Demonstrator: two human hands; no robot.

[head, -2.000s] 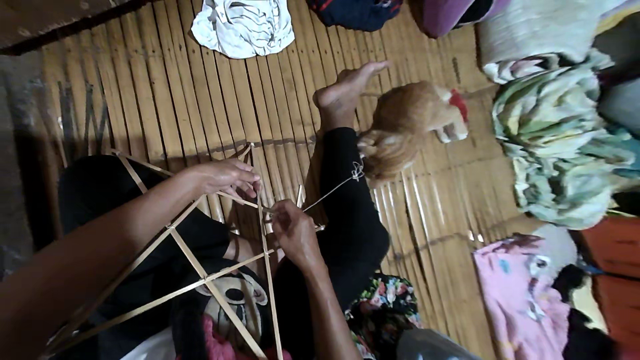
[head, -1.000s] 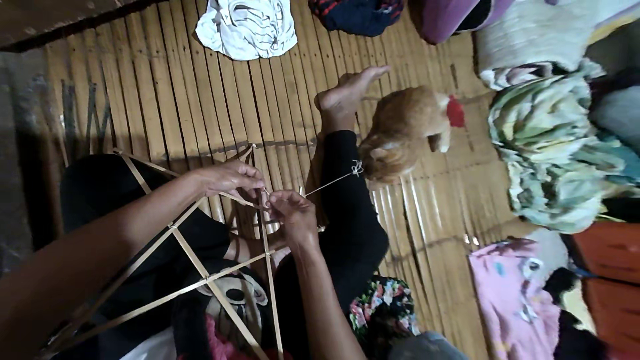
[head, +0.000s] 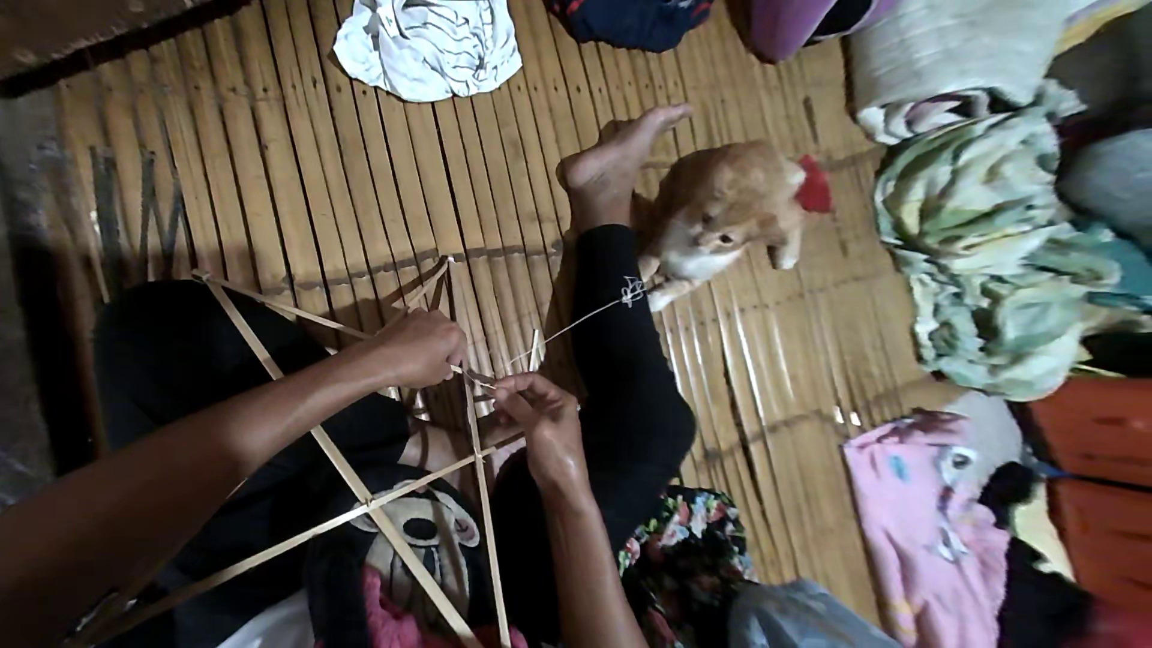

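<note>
A star-like frame of thin split-bamboo strips (head: 337, 459) lies across my lap. My left hand (head: 418, 349) is closed on a strip near the upper right crossing of the frame. Just right of it, my right hand (head: 544, 414) pinches something thin, perhaps string or a strip end, at the same crossing. A pale string (head: 585, 319) runs from near the hands to a small tangle of string (head: 633, 291) on my black-clad lower leg. What exactly lies between the fingertips is too small to tell.
An orange and white cat (head: 720, 211) is beside my foot on the bamboo slat floor (head: 774, 360). White cloth (head: 427, 45) lies at the top; green-white cloth (head: 981, 243) and a pink garment (head: 931, 531) lie at the right. Dark strips (head: 148, 207) are at the left.
The cat has turned its head and now stretches a front paw to the string tangle at my leg. My hands have shifted slightly at the crossing.
</note>
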